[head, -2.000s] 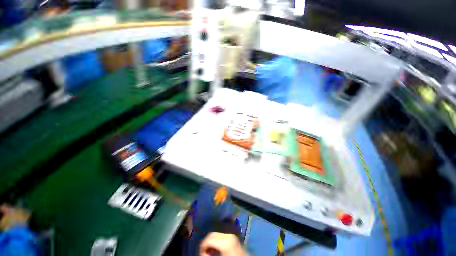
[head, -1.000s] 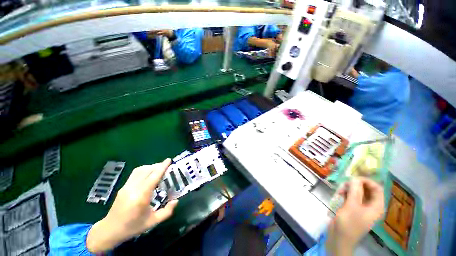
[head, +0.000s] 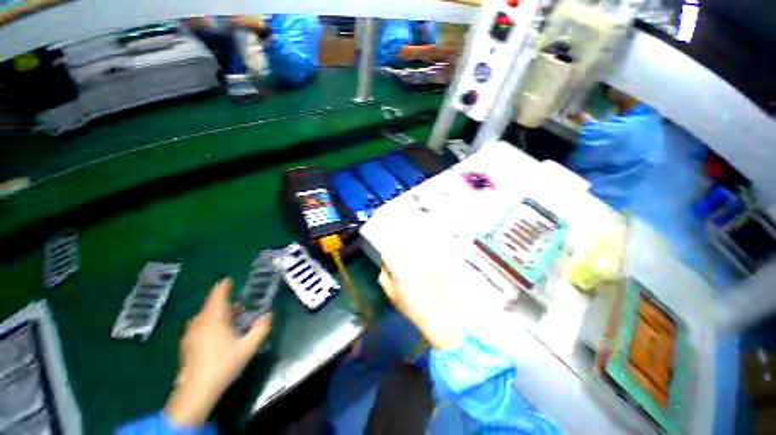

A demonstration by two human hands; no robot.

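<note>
My left hand (head: 211, 348) is at the bench's front, its thumb and fingers on either side of the lower end of a greyish slotted metal plate (head: 259, 285). A brighter slotted plate (head: 308, 276) lies just right of it on the green bench. My right hand (head: 419, 297) is blurred over the platform's left edge; no object shows in it. On the white platform (head: 434, 208), a pale green cover frame (head: 551, 255) lies over the left fixture, with a slotted plate (head: 526, 235) inside. The right fixture (head: 653, 348) has a green frame around its bare orange-brown base.
A black pendant (head: 315, 208) with an orange cable stands beside blue panels (head: 379, 183). Two more slotted plates (head: 146, 299) lie left, with a parts tray (head: 30, 374) at lower left. A yellow-green lump (head: 597, 259) sits between fixtures. The machine head (head: 549, 81) rises behind.
The green frame has come down over the left fixture. My right hand has left it and moved left to the platform's edge. The plates at my left hand now show apart, one on the bench.
</note>
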